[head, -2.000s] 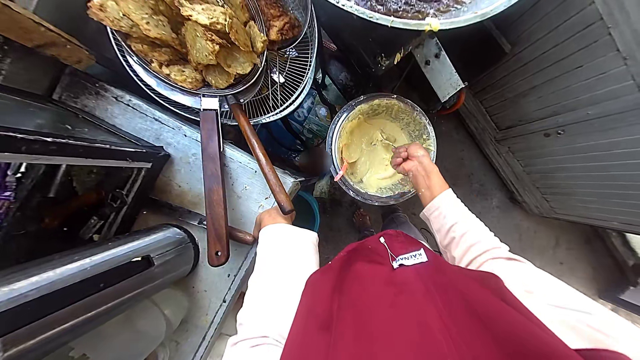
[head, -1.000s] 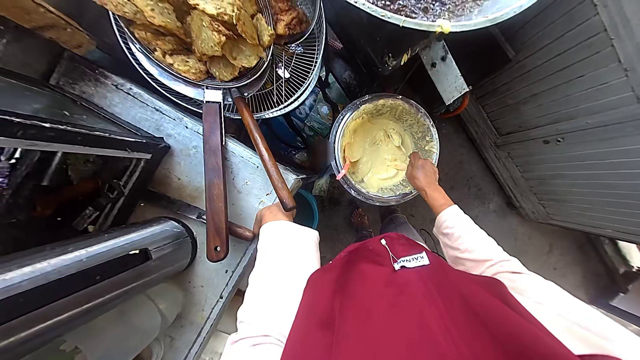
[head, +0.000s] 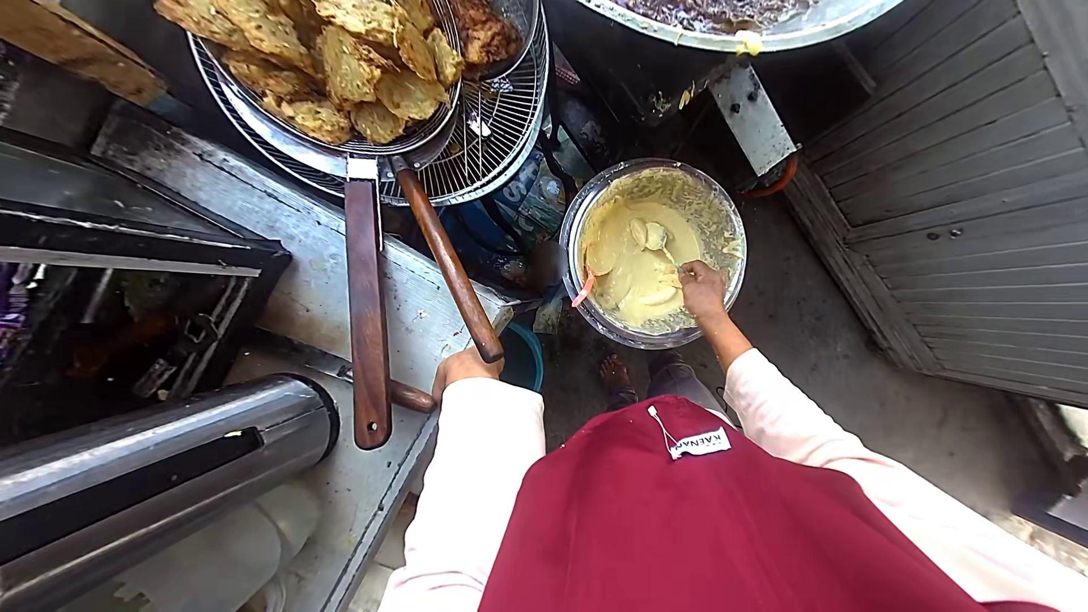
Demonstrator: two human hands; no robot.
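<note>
My right hand [head: 704, 291] grips the thin handle of a spoon [head: 653, 238], whose bowl is in the pale yellow batter [head: 625, 280]. The batter lies in a round metal bowl [head: 738, 246] with more batter smeared up its walls. A pink-red handle or strip [head: 584, 290] rests over the bowl's left rim. My left hand [head: 466, 371] is at the counter's edge, close to the end of a round wooden handle [head: 450, 263] and the tip of another wooden handle [head: 411, 397]. Its fingers are mostly hidden, so its grip does not show.
Fried fritters [head: 348, 72] fill a wire strainer with a flat wooden handle [head: 366, 314], over a round wire rack [head: 510, 127]. A large pan [head: 816, 30] of dark, bubbling contents is at the top. A metal cylinder [head: 161, 476] lies lower left; a panelled wooden wall [head: 960, 204] stands right.
My right hand has moved within the bowl, first down and right, then back up and left, with batter on the spoon now visible. My left hand has stayed at the counter's edge.
</note>
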